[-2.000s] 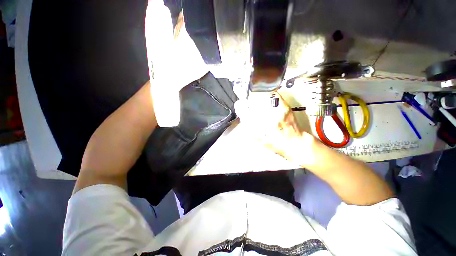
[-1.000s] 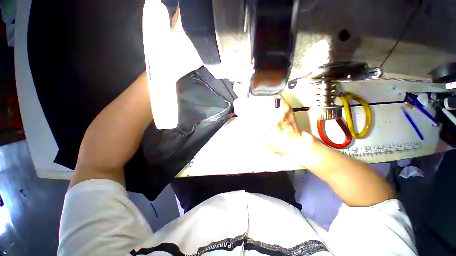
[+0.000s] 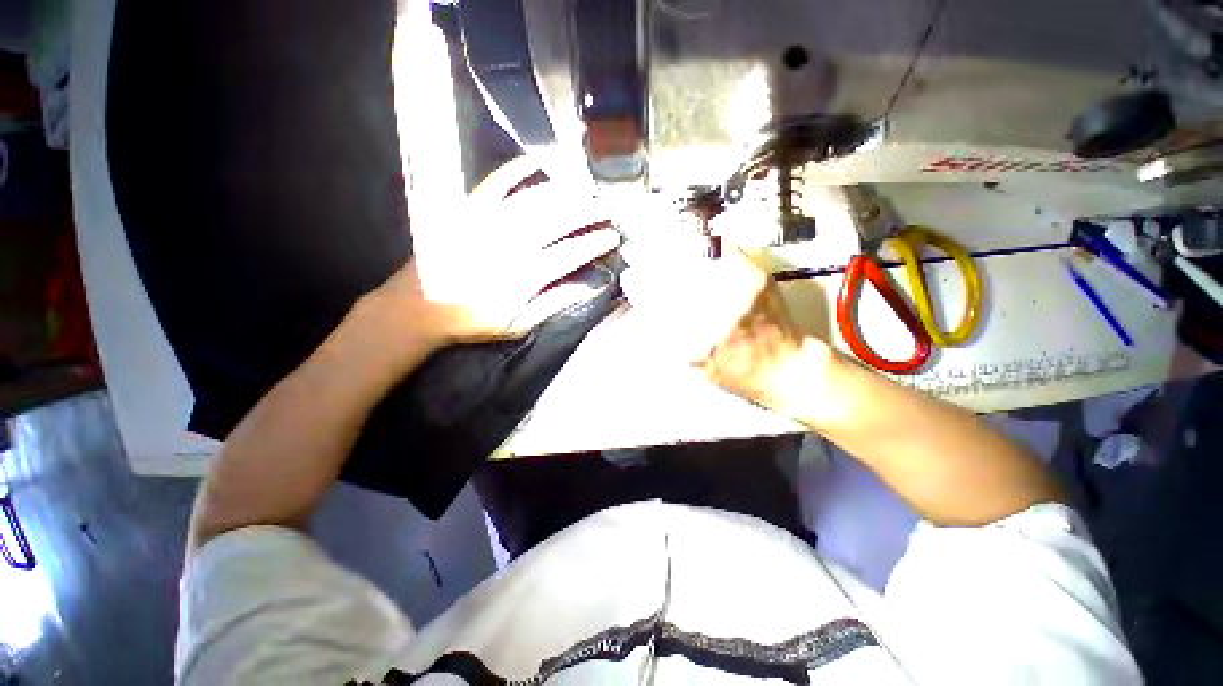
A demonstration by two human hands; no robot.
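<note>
The black garment [image 3: 255, 201] covers the left of the table, and a folded part reaches the needle area of the white sewing machine [image 3: 858, 81]. My left hand [image 3: 543, 255] lies on this fold with fingers spread, just left of the needle area; the bright lamp strip [image 3: 429, 161] hides part of it. My right hand [image 3: 738, 322] is on the table at the right of the needle area. Its fingers are washed out by glare, so its grip cannot be told. The presser foot and needle are also lost in glare.
Scissors with a red loop [image 3: 885, 315] and a yellow loop lie right of my right hand. Blue pens [image 3: 1102, 302] lie farther right, near small tools at the table's right end. A printed ruler [image 3: 1019, 373] runs along the near edge. A white scrap [image 3: 1116, 449] is on the floor.
My left hand has come from behind the lamp strip down and right onto the fold by the needle area. The view has shifted, so the machine head appears farther left. My right hand has barely moved.
</note>
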